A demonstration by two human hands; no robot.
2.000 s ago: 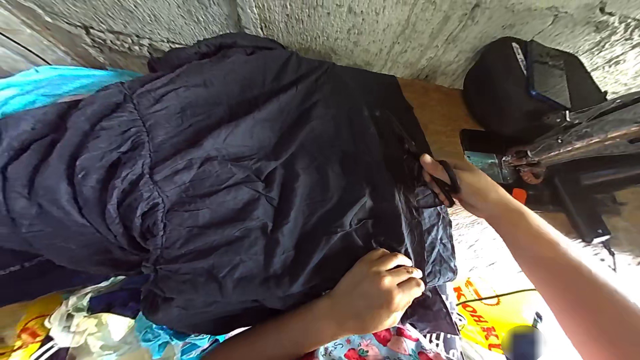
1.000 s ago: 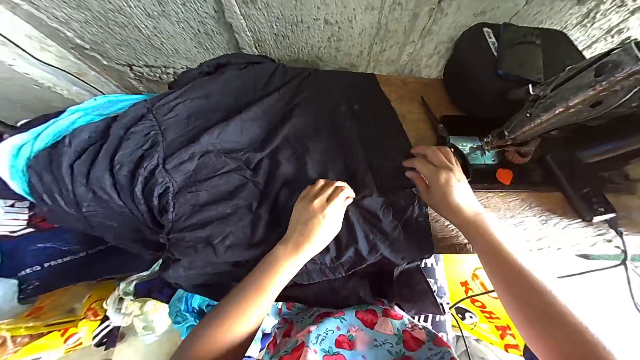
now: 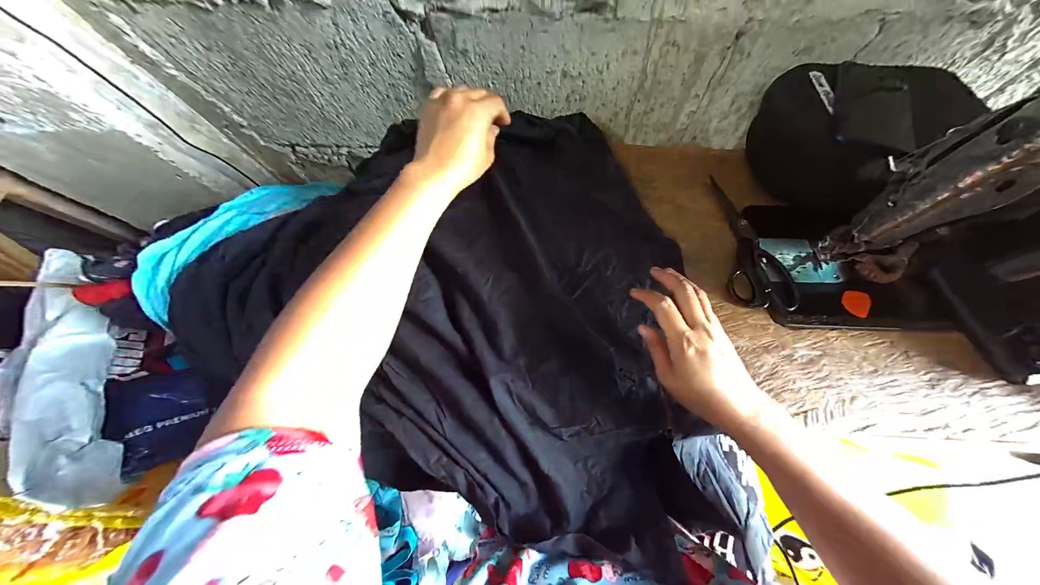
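Black fabric (image 3: 520, 309), gathered in folds, covers the middle of the wooden table. My left hand (image 3: 461, 134) reaches to its far edge by the wall, fingers curled down at the cloth; whether they pinch it is hard to tell. Over the cloth's right part is my right hand (image 3: 686, 341), fingers spread and nothing held in them. Black-handled scissors (image 3: 751, 260) lie to the right of the cloth, blades toward the wall, beside the sewing machine (image 3: 942, 187) and its metal plate (image 3: 800, 260).
A rough concrete wall (image 3: 569, 65) runs along the back. A round black object (image 3: 861, 130) stands behind the machine. An orange piece (image 3: 855, 304) lies on the machine bed. Turquoise cloth (image 3: 219, 236) and plastic bags (image 3: 61, 390) are at left, with a yellow bag (image 3: 804, 528) at lower right.
The scissors, in my right hand two seconds ago, now lie by the machine. My left hand has moved from the cloth's near part to its far edge. The cloth has shifted and bunched.
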